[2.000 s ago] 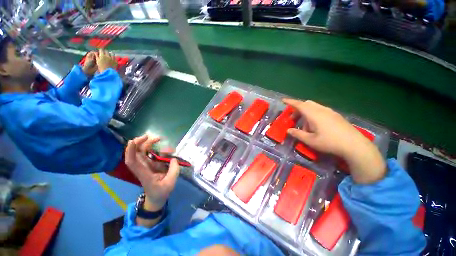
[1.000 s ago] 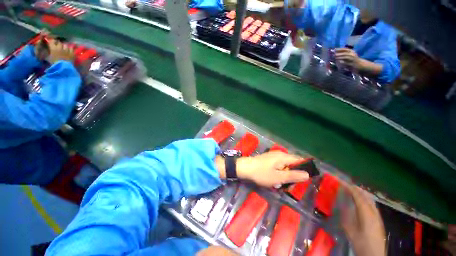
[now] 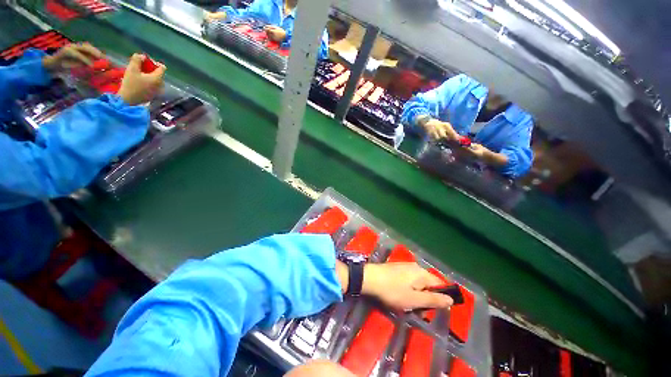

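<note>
My left hand [image 3: 397, 286], with a black watch on the wrist, reaches across the clear blister tray [image 3: 480, 324]. Its fingers are closed on a black phone [image 3: 450, 293] with red at its edge, held over the right part of the tray. Red-backed phones [image 3: 370, 342] lie in many pockets, partly hidden by my arm. A pocket at the near left holds a black phone with a silver-white label area [image 3: 303, 335]. My right hand is not in view.
A black cover tray with a red cover [image 3: 565, 362] is at the lower right. The green belt [image 3: 368, 166] and a metal post [image 3: 296, 96] are beyond the tray. A coworker's blue sleeve [image 3: 88, 158] and tray are left; other coworkers work across the belt.
My left hand has crossed from the tray's left side to over its right part with the phone. My right hand has gone out of view. The camera view has shifted.
</note>
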